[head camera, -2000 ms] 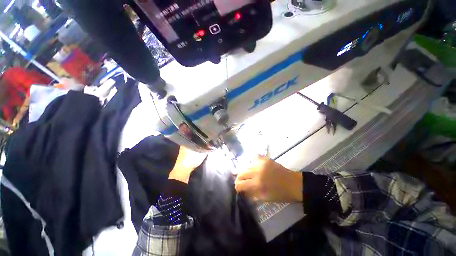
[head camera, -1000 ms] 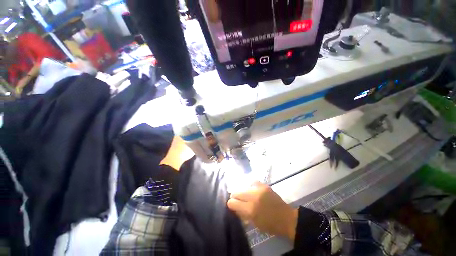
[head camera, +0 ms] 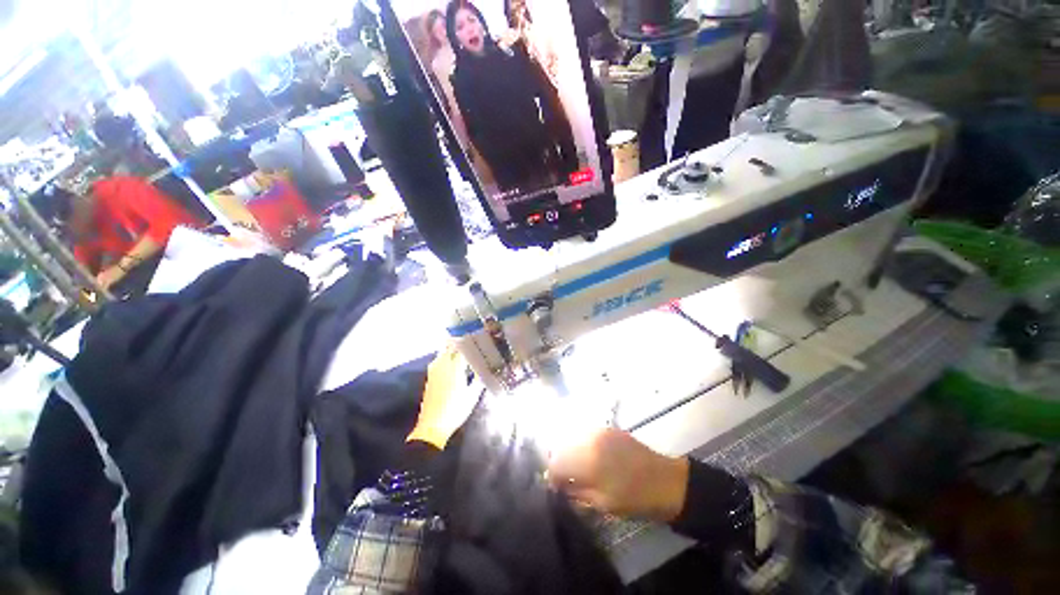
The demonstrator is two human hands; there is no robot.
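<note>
A black garment piece (head camera: pixel 500 500) lies under the needle area of the white sewing machine (head camera: pixel 628 305) and hangs over the table's front edge. The presser foot and needle area is washed out by bright light. My left hand (head camera: pixel 446 401) lies on the cloth just left of the needle, its fingertips partly hidden behind the machine head. My right hand (head camera: pixel 618 474) holds the cloth's right edge in front of the needle, its fingers curled. The larger black garment bundle (head camera: pixel 186 407) with a white strip (head camera: pixel 99 447) lies to the left.
A screwdriver (head camera: pixel 753 365) lies right of the needle, with small metal tools beside it. A phone (head camera: pixel 511 116) on a black holder stands above the head. A printed ruler (head camera: pixel 802 407) runs along the front edge. A person in red (head camera: pixel 128 221) is at the far left.
The view has shifted, showing more of the phone and workshop. My left hand has come back into fuller view beside the needle. My right hand stays on the cloth's right edge.
</note>
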